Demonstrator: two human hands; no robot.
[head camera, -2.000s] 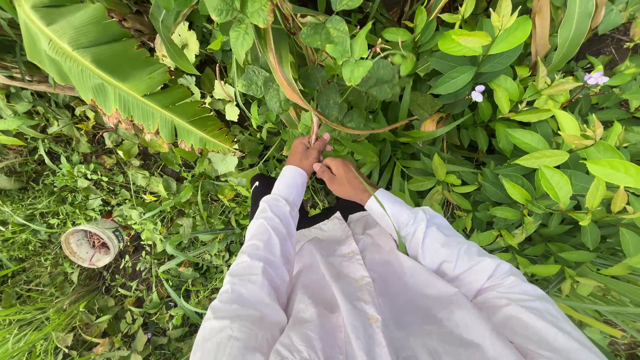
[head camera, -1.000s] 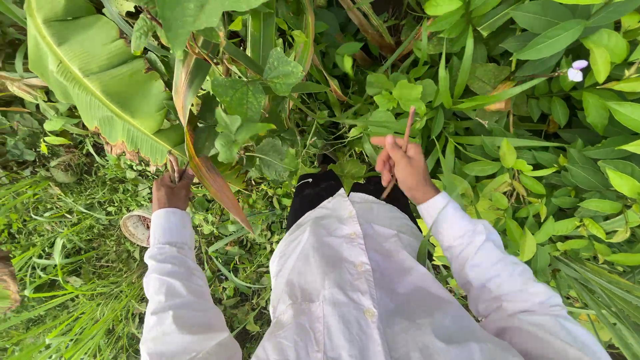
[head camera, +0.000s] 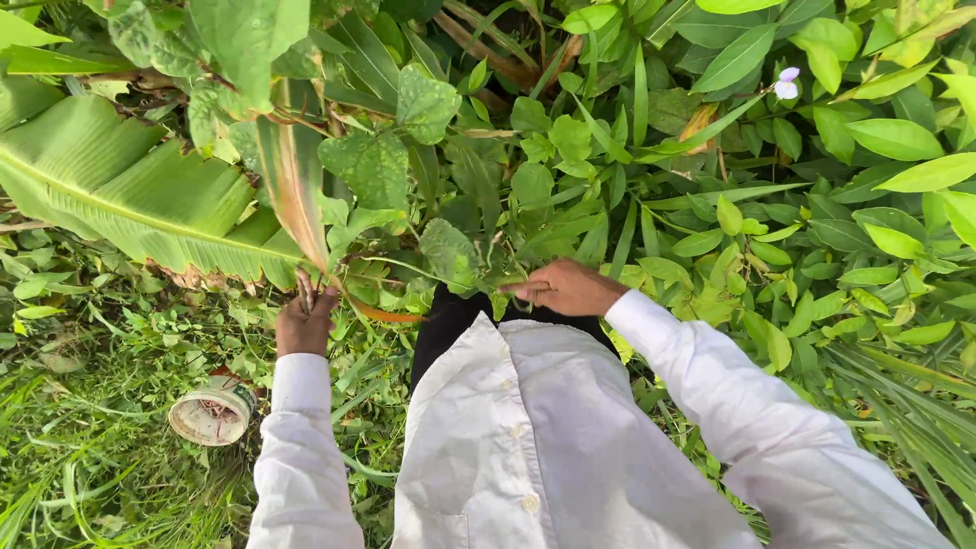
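Note:
My left hand (head camera: 305, 320) is closed around some thin brownish pods or stems (head camera: 306, 290) that stick up past the fingers. It is at the tip of a large banana leaf, beside a long, partly dried brown leaf (head camera: 291, 183). My right hand (head camera: 568, 287) is just above my shirt front, among vine leaves and thin stems, with a slim brown pod or stick (head camera: 530, 287) between its fingers. A leafy vine (head camera: 450, 252) hangs between the two hands. Whether the right fingers also grip the vine cannot be told.
A whitish bucket (head camera: 210, 415) with thin reddish-brown pieces inside lies tilted in the grass at the lower left. The banana leaf (head camera: 152, 206) spreads across the upper left. Dense leafy plants (head camera: 839, 229) with a pale purple flower (head camera: 786, 83) fill the right side.
My hands were together two seconds ago and are now apart, the left beside the dry leaf. Since one second ago, my right hand has turned and reached inward to the vine.

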